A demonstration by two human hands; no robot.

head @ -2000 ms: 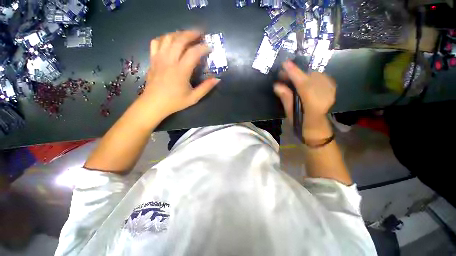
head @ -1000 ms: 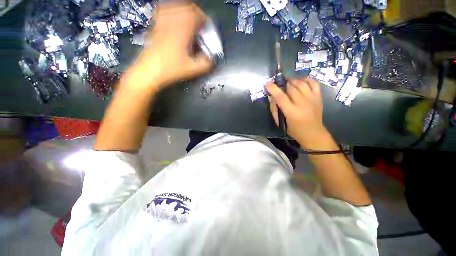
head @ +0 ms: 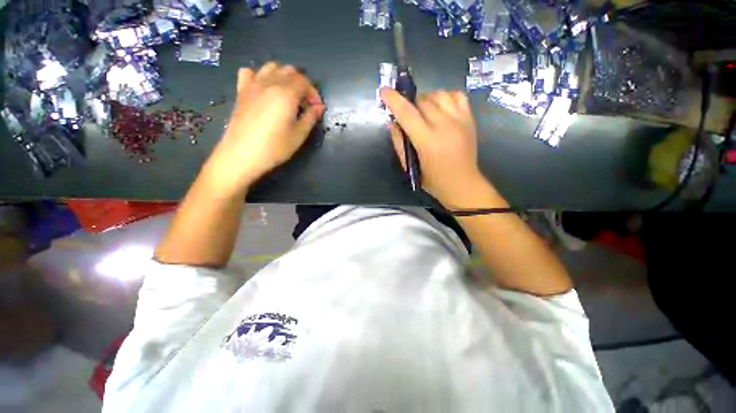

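Observation:
My right hand (head: pixel 440 137) holds a black soldering iron (head: pixel 406 105) with its pale tip pointing away from me. A blue-and-silver circuit board (head: pixel 386 78) lies beside the iron at my right fingertips. My left hand (head: pixel 274 117) is at the bench left of centre, thumb and index finger close together; whether a small part is between them cannot be told. Tiny dark bits (head: pixel 335 127) lie just right of it. A scatter of dark red components (head: pixel 144 129) lies farther left.
A large heap of boards (head: pixel 129 77) lies at far left and another pile (head: pixel 516 73) at right. Beyond that is a clear bag or tray of dark metal parts (head: pixel 629 77). A round yellow-green item (head: pixel 670 160) and black cable sit at the right edge.
My left hand has come back nearer me, and the board it held is no longer in it. My right hand has moved left with the iron.

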